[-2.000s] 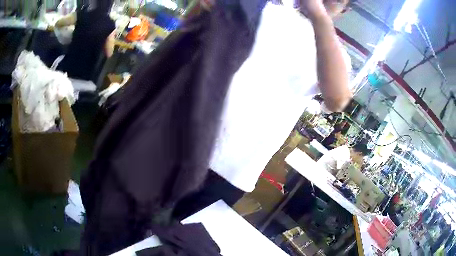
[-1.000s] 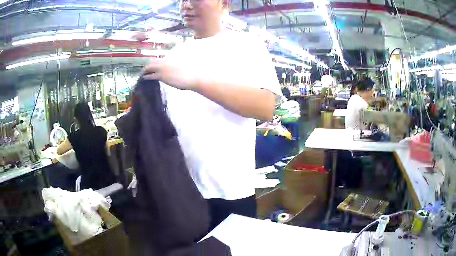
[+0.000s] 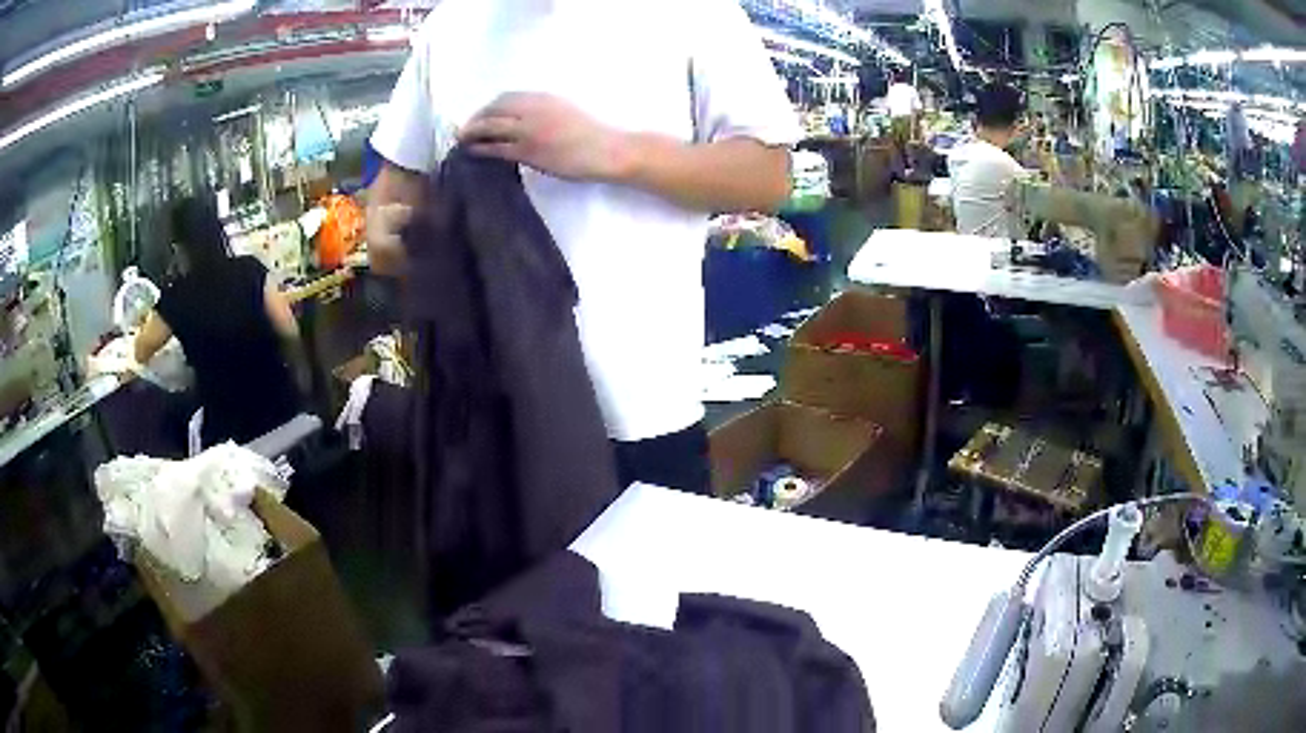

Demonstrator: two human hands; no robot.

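Note:
A dark purple-brown garment (image 3: pixel 501 387) hangs from the hands of a person in a white shirt, who stands across the table. More dark cloth (image 3: pixel 645 673) lies heaped on the near left part of the white table (image 3: pixel 802 573), and the hanging piece reaches down to it. The white sewing machine head (image 3: pixel 1074 644) with a pale grey capsule-shaped lamp (image 3: pixel 985 659) stands at the lower right. Neither of my hands is in the picture.
A cardboard carton heaped with white cloth (image 3: pixel 265 616) stands at the left. Open cartons (image 3: pixel 859 380) stand behind the table. A red basket (image 3: pixel 1196 308) sits on a table at the right. Other people sit at machines at the back left and back right.
The view has levelled and tilted down. More dark cloth and the machine head now show. The other person's second hand has come down beside the garment.

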